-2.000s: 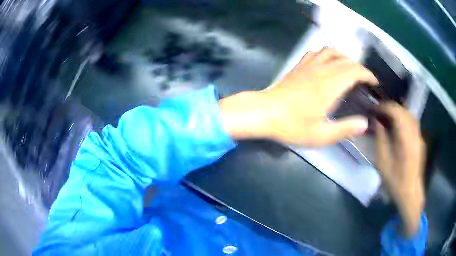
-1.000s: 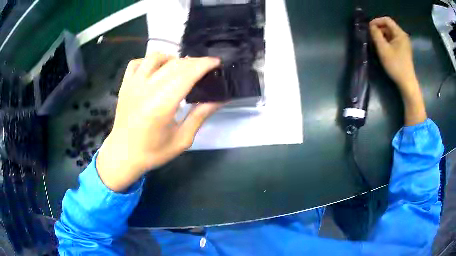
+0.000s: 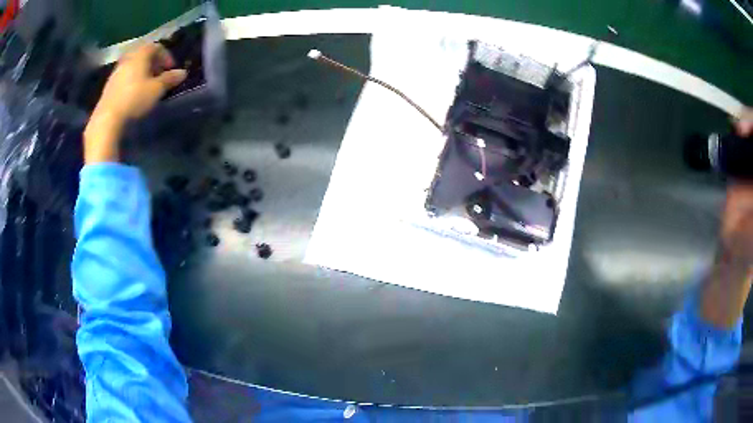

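My left hand (image 3: 128,95) is at the upper left, its fingertips inside the parts bin (image 3: 216,62) of small black pieces; whether they pinch a piece cannot be told. My right hand (image 3: 741,215) is cut off by the right edge and holds the dark electric screwdriver (image 3: 702,152), whose pale band shows. The device chassis (image 3: 504,107), black inside a white frame, lies on the white sheet (image 3: 363,198), away from both hands. A brown lead wire (image 3: 396,92) with a white connector runs out of its left side. A short pinkish wire (image 3: 483,159) shows inside it.
A loose pile of small black rings (image 3: 231,194) lies on the dark green bench (image 3: 371,347), below and right of the bin. The pale rail (image 3: 289,25) and green conveyor run along the far side. Shiny clear material (image 3: 33,190) is at the far left.
My left hand has moved from over the chassis to the bin. My right hand has taken hold of the screwdriver at the right. The view has shifted, showing the chassis and sheet further right.
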